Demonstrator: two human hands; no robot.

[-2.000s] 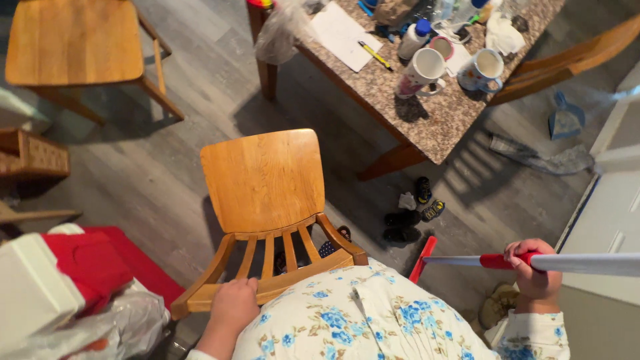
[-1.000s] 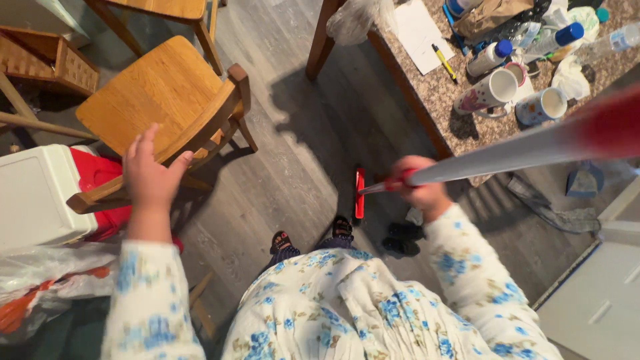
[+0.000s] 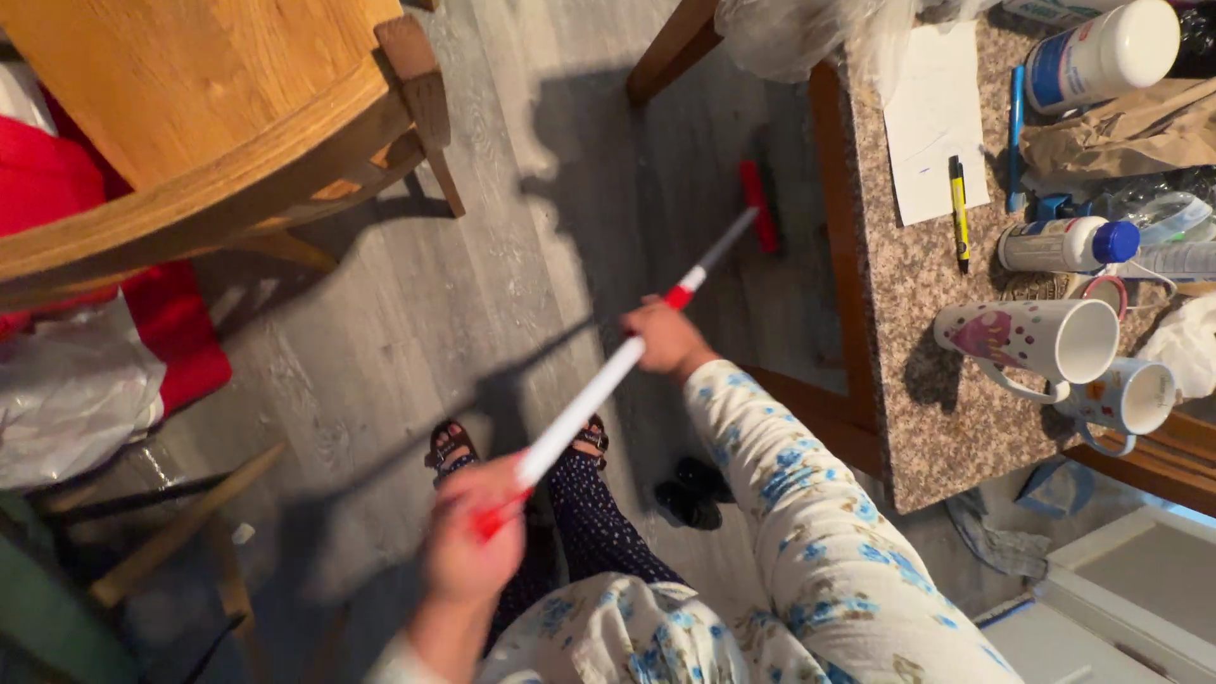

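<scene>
A long white broom handle with red grips runs diagonally across the view. My left hand, somewhat blurred, is closed around the handle's red upper end. Farther down, my right hand grips it just above a red joint. The red broom head rests on the grey plank floor beside the table, its bristles in shadow.
At right stands a granite-patterned table with mugs, bottles, paper and a yellow marker. A wooden chair is at upper left, above a red mat and plastic bags. Black shoes lie near my feet.
My left hand was on the chair back, then free in the air, and now holds the handle's upper end. The broom head has moved toward the table's underside. The chair has shifted leftward from my front.
</scene>
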